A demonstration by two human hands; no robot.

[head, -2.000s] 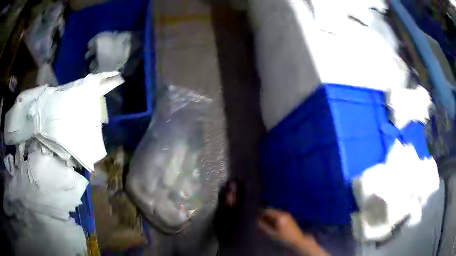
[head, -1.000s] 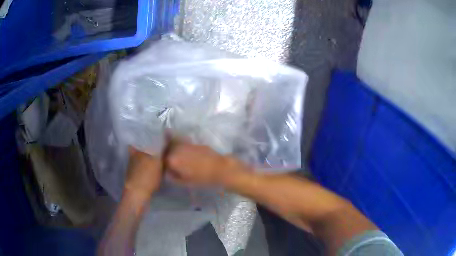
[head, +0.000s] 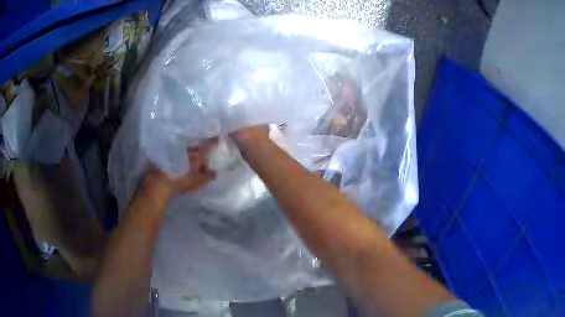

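A large clear, crinkled plastic bag [head: 279,49] lies spread below me and fills the middle of the view. White material [head: 224,158] shows in it near my hands, blurred. My left hand [head: 186,172] is at the bag's opening, fingers partly spread against plastic and white material; its grip is unclear. My right hand [head: 249,135] reaches into the bag just right of my left hand. Its fingers are hidden under the plastic, so what it holds cannot be seen.
A blue crate [head: 495,186] stands on the right, beside a pale surface [head: 533,74]. A blue crate rim [head: 68,31] crosses the upper left. Brown and white scraps [head: 56,192] lie below it. Speckled floor [head: 347,7] shows at the top.
The view has moved down over the bag from the crates. Both hands have come to the bag, and it has been spread wider. The right hand now reaches into it, and the hands are slightly apart.
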